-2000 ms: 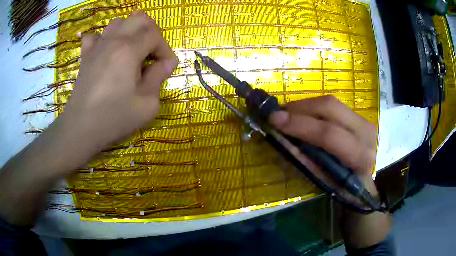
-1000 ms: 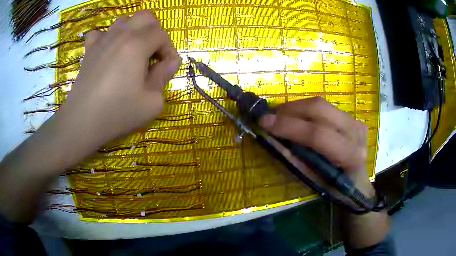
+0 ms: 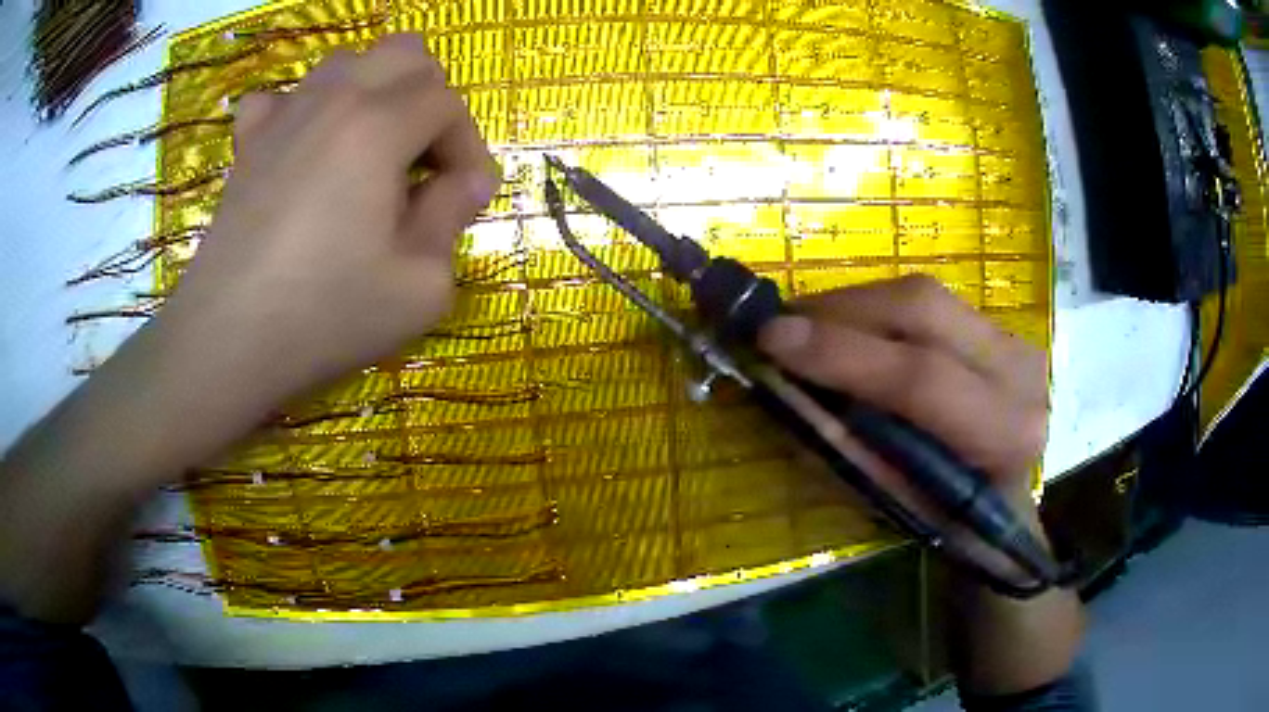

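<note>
My right hand [image 3: 912, 376] holds the soldering iron [image 3: 731, 295] by its handle. The iron points up and left, its tip over the bright glare band of the yellow film panel [image 3: 835, 417], just right of my left fingertips. A thin feed tube [image 3: 612, 282] runs beside the iron and ends near the tip. My left hand [image 3: 348, 209] is over the left part of the panel with thumb and finger pinched together. Whatever is between them is hidden or lost in the glare. Dark red-brown lead wires [image 3: 473, 456] lie in rows across the panel's left part.
A wire bundle [image 3: 86, 49] lies at the upper left. A black box [image 3: 1148, 153] with cables stands at the right on the white board [image 3: 1106, 383]. Part of a second yellow panel [image 3: 1239, 264] shows at the far right. Wire ends stick out past the panel's left edge.
The iron tip moved slightly left to my left fingertips, then back right and a little up, away from them. My left hand has barely moved.
</note>
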